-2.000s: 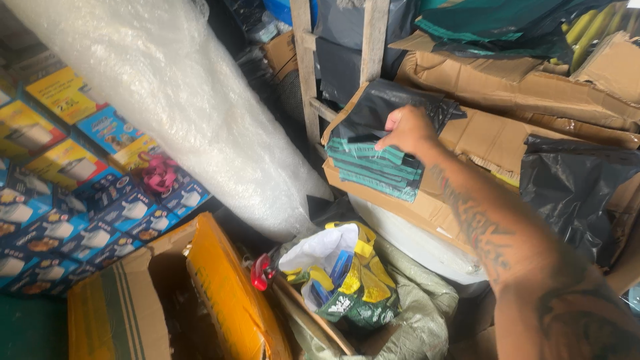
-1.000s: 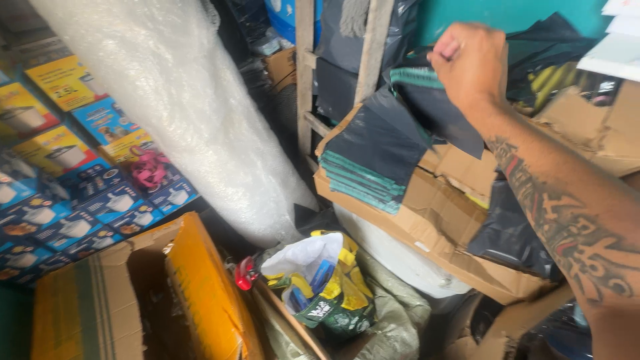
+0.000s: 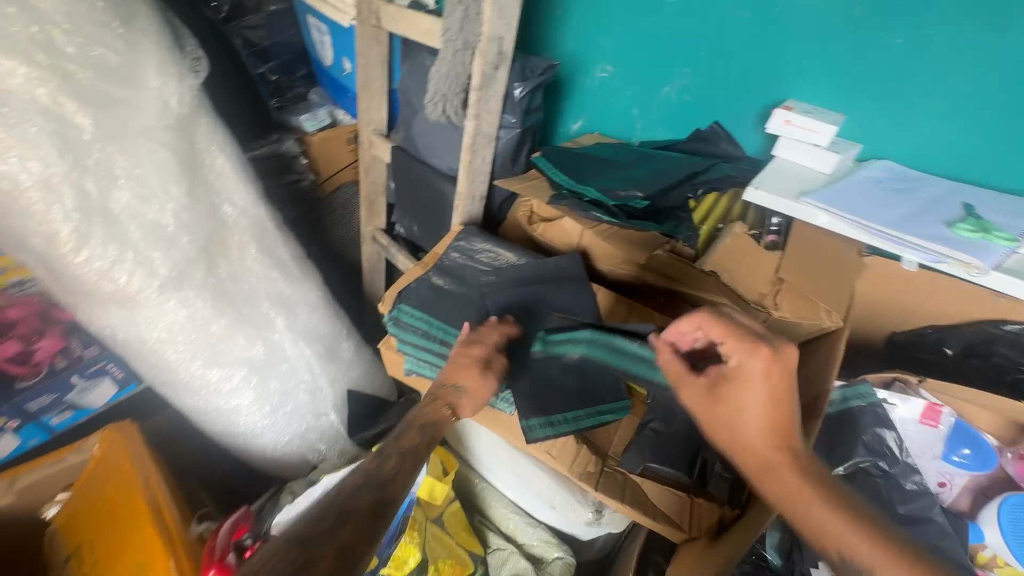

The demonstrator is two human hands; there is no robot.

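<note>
My right hand (image 3: 732, 376) pinches the green-striped edge of a black plastic mailing bag (image 3: 596, 356) between thumb and fingers. My left hand (image 3: 474, 364), its fingers spread and slightly blurred, rests at or just over a stack of black plastic bags with green edges (image 3: 416, 344). That stack lies in an open cardboard box (image 3: 560, 468). Whether the left fingers grip any sheet is not visible. Behind, more dark green and black plastic bags (image 3: 624, 172) lie on another cardboard box (image 3: 584, 232).
A large roll of bubble wrap (image 3: 160, 240) leans at left. A wooden ladder (image 3: 372, 152) stands behind the stack. At right, a white shelf (image 3: 880, 220) holds small white boxes (image 3: 804, 122), paper and green scissors (image 3: 984, 228). An orange box (image 3: 120, 504) and a yellow patterned bag (image 3: 436, 512) are below.
My left hand has come into view at the stack. My right hand has moved from the stack with a bag now in its fingers. The view has swung right.
</note>
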